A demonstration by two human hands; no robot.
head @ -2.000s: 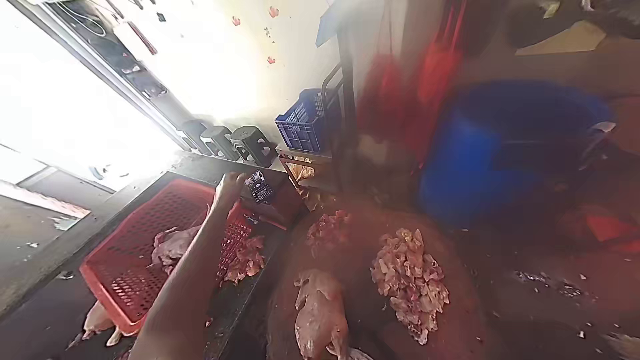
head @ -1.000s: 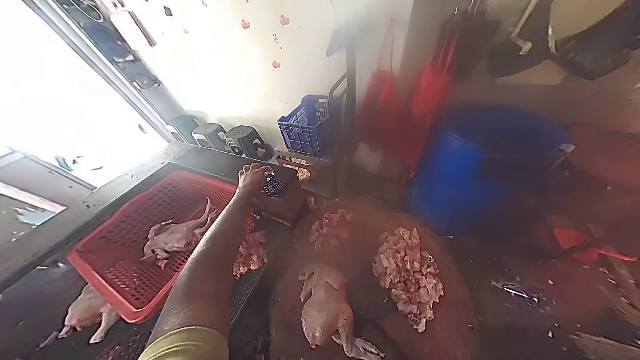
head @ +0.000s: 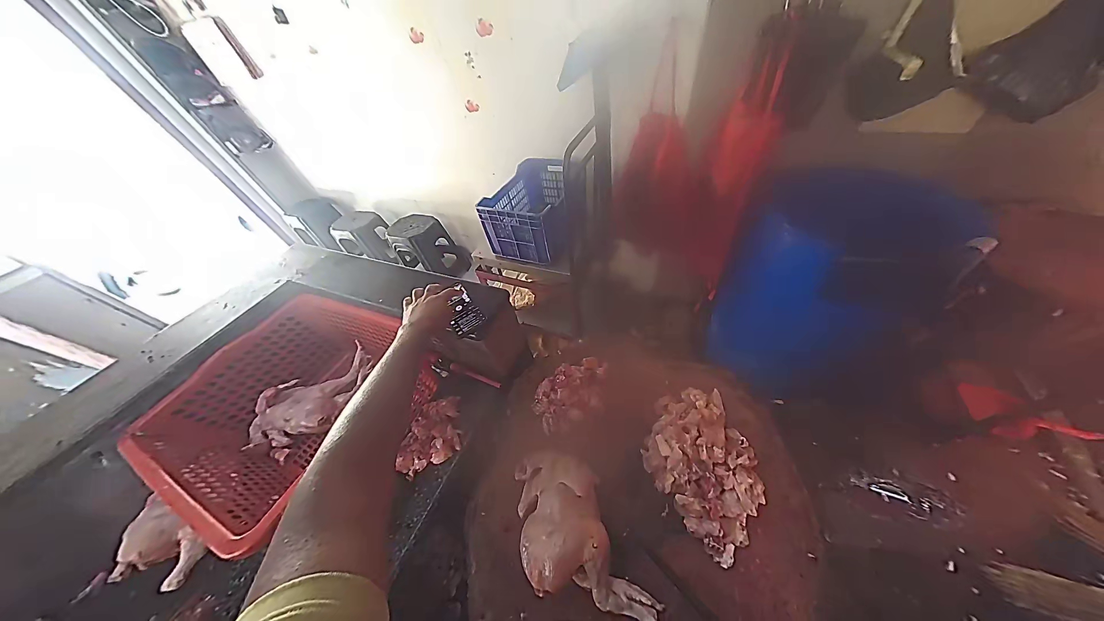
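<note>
My left hand (head: 429,309) touches the near-left top edge of a dark box (head: 492,323) bearing a label with writing; whether the fingers grip it is unclear. My right hand is out of view. A plucked, whole bird carcass (head: 561,526) lies on a round, brown chopping block (head: 621,474). To its right is a large pile of cut raw meat (head: 703,466), and behind it a smaller meat pile (head: 569,392). Another carcass (head: 302,410) lies in a red perforated plastic basket (head: 172,496), partly behind my forearm. More cut meat (head: 429,435) sits between basket and block.
A third carcass (head: 155,539) lies beside the basket's near-left corner. Dark stools or containers (head: 423,241) stand along the wall, near a blue plastic crate (head: 522,216). A large blue drum (head: 776,285) stands beyond the block at right. Red bags (head: 660,164) hang behind, and haze blurs that side.
My left hand stays at the dark box throughout. The view has shifted slightly, and more of the yellow-green sleeve shows than two seconds ago.
</note>
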